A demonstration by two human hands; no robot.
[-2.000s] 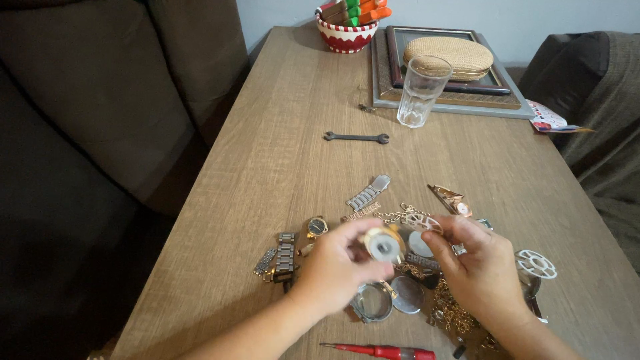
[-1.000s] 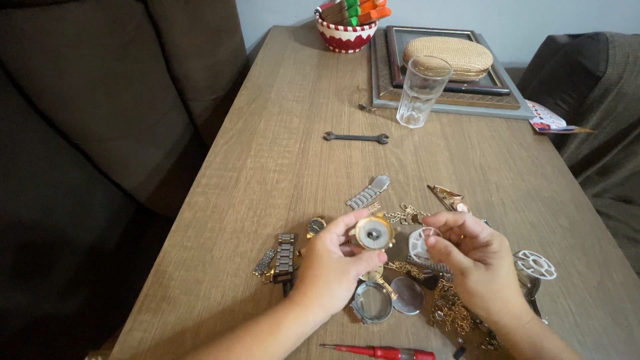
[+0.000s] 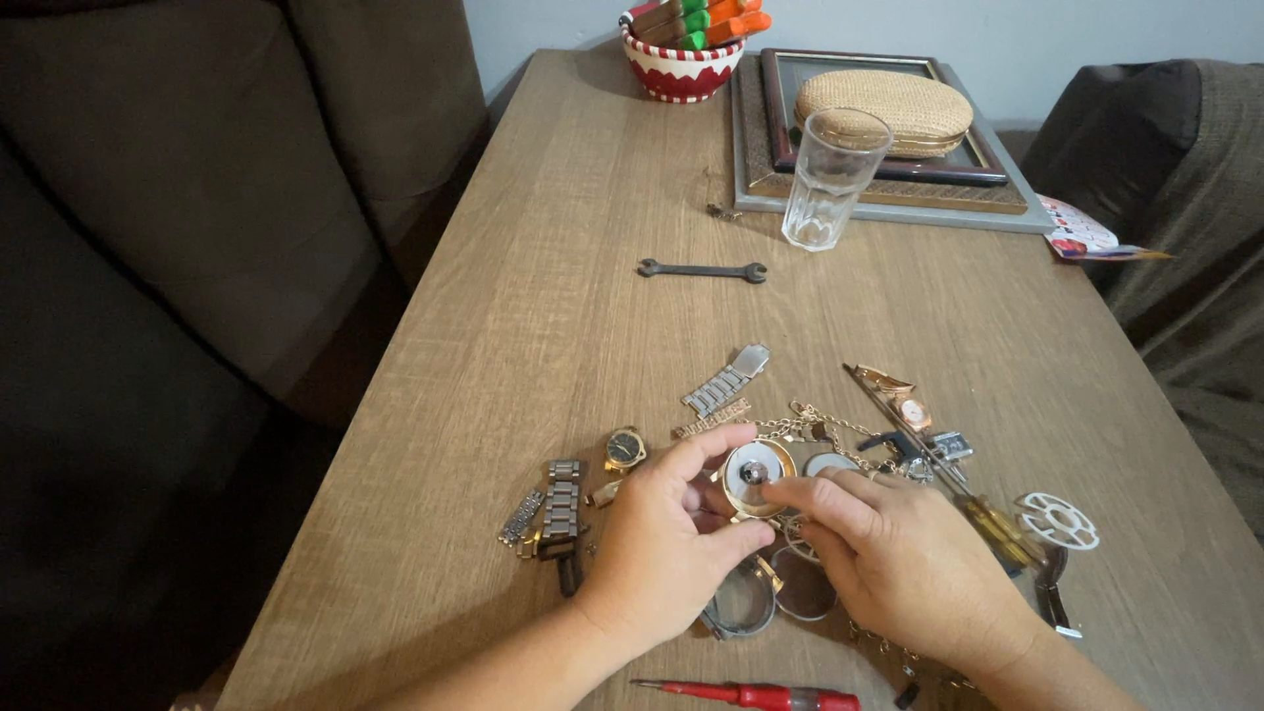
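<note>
My left hand (image 3: 667, 538) holds a round gold-coloured watch case (image 3: 758, 478) between thumb and fingers, its open side with a pale inner disc facing up. The index fingertip of my right hand (image 3: 889, 553) touches that inner disc. Below the right fingers a white spoked ring (image 3: 800, 538) is partly visible; whether they grip it I cannot tell. Beneath my hands lie a grey metal watch ring (image 3: 743, 604) and a round glass or disc (image 3: 805, 585). A silver link bracelet piece (image 3: 726, 381) and gold chains (image 3: 839, 430) lie just beyond.
Link bands (image 3: 561, 504) and a gold watch (image 3: 624, 449) lie left. At right are a screwdriver (image 3: 997, 528) with a yellowish handle and a white spoked part (image 3: 1059, 520). A red screwdriver (image 3: 760, 695) lies nearest. Farther back are an open-end wrench (image 3: 702, 271), a glass (image 3: 835, 178) and frames (image 3: 889, 209).
My right hand has moved left to the watch case, and its index finger now touches the inside. One second ago it held a white spoked part apart from the case.
</note>
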